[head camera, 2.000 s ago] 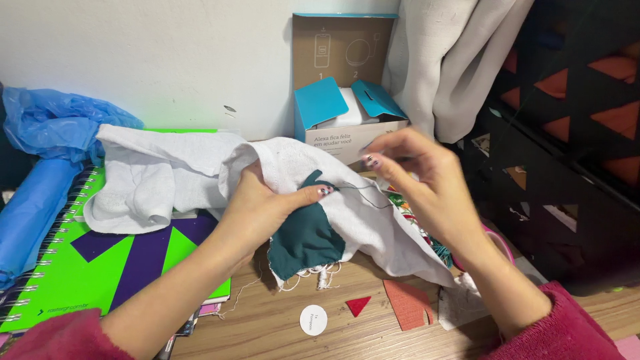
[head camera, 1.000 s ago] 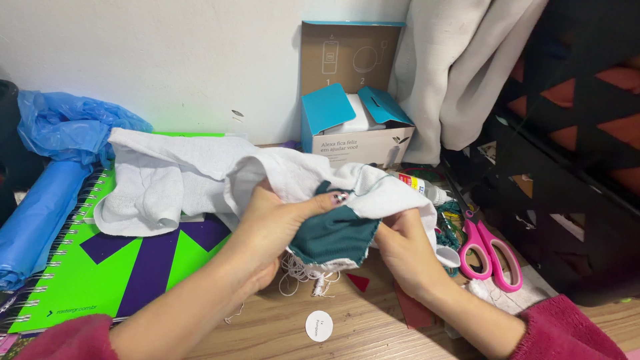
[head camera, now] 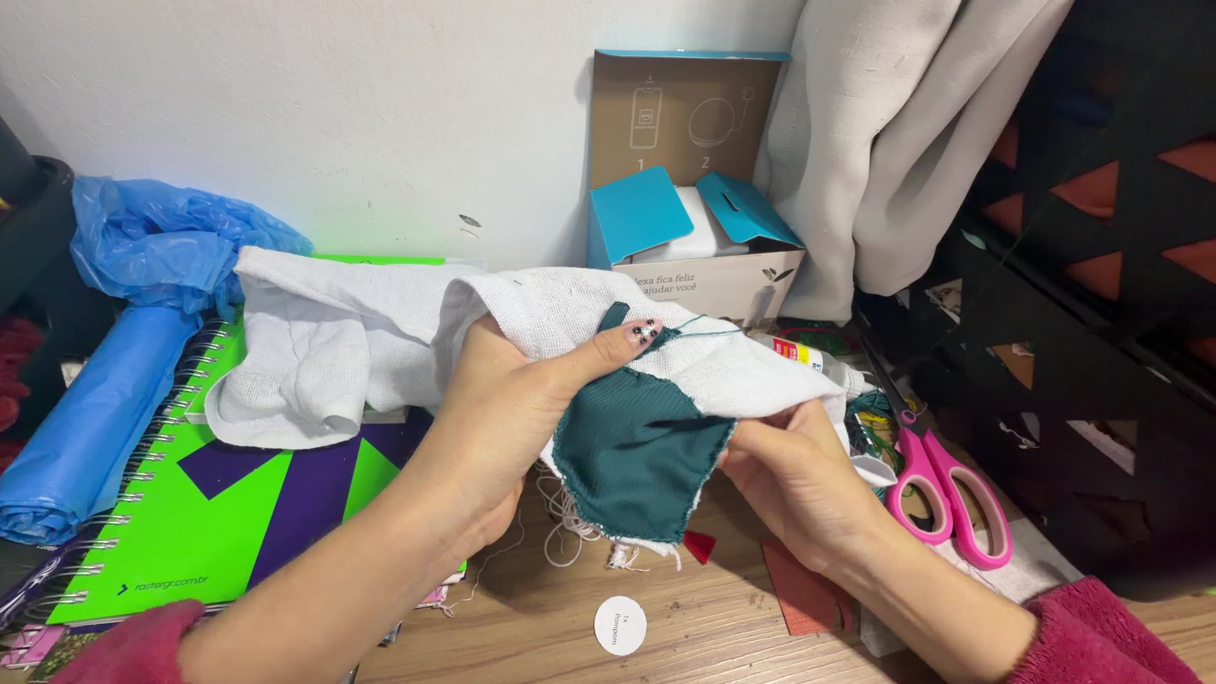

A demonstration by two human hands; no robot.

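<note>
A white woven cloth [head camera: 546, 299] runs across the middle, its left part lying over a green spiral notebook. A dark green fabric patch [head camera: 636, 451] lies against it, with stitching along its edges. My left hand [head camera: 532, 399] grips the cloth, thumb on top beside the patch's upper part and fingers underneath. At the patch's right edge, my right hand [head camera: 798, 475] pinches the cloth, its fingers partly hidden beneath. A dark green thread [head camera: 708, 328] trails over the white cloth near my left thumb. No needle can be made out.
Pink-handled scissors [head camera: 950, 494] and a glue bottle [head camera: 822, 361] lie at right. Behind stands an open cardboard box [head camera: 708, 285]. The notebook [head camera: 218, 513] and a blue plastic bag roll [head camera: 104, 418] are at left. A round white label [head camera: 620, 625] and a red scrap [head camera: 699, 546] lie in front.
My right hand, raised above the cloth two seconds ago, has come down to grip its right part. The patch now faces up more fully than one second ago. My left hand keeps its hold.
</note>
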